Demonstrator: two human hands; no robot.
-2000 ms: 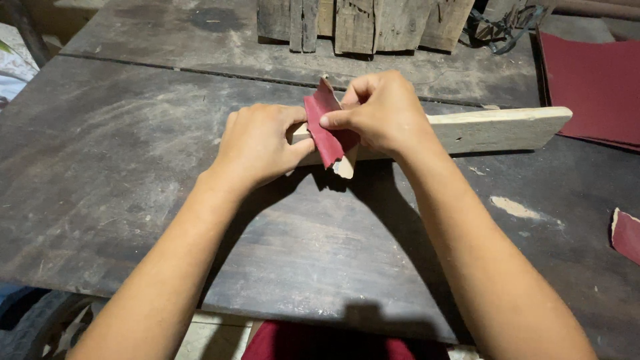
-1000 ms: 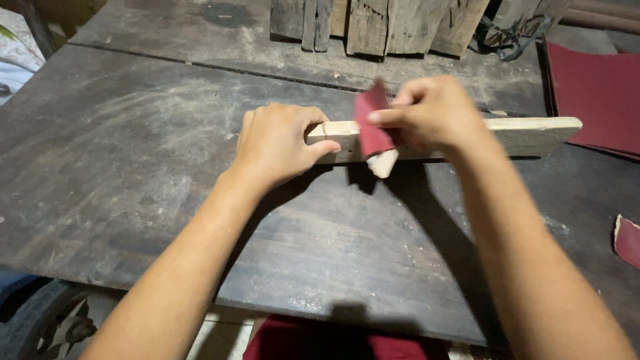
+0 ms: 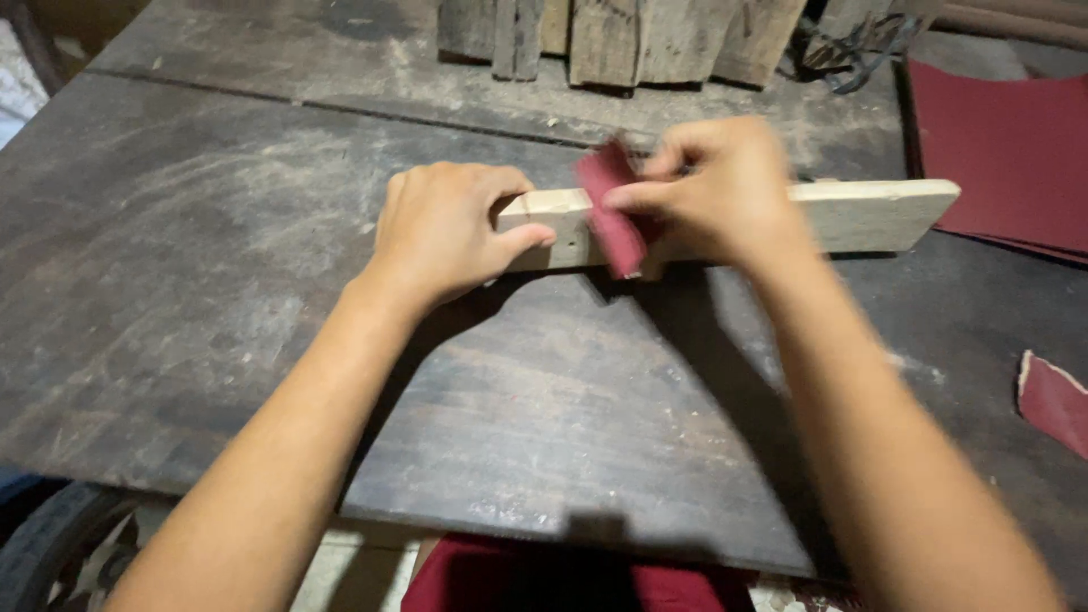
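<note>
A pale wooden board (image 3: 875, 217) stands on its long edge on the dark wooden table. My left hand (image 3: 450, 225) grips its left end, thumb on the near face and fingers over the far side. My right hand (image 3: 718, 191) pinches a piece of red sandpaper (image 3: 614, 208), blurred, which lies folded across the board's top edge just right of my left hand. The right fingertips are partly behind the sandpaper, and my right hand hides the middle of the board.
Red sandpaper sheets (image 3: 1003, 153) lie at the right, with a torn piece (image 3: 1054, 399) nearer the front. Several rough wood offcuts (image 3: 603, 42) stand at the back beside a dark tangled object (image 3: 850, 59). A wheel (image 3: 76, 544) shows below the table's front left edge (image 3: 102, 480).
Over the two seconds my right hand and the sandpaper have shifted along the board, away from my left hand and then back toward it. My left hand stays at the board's left end.
</note>
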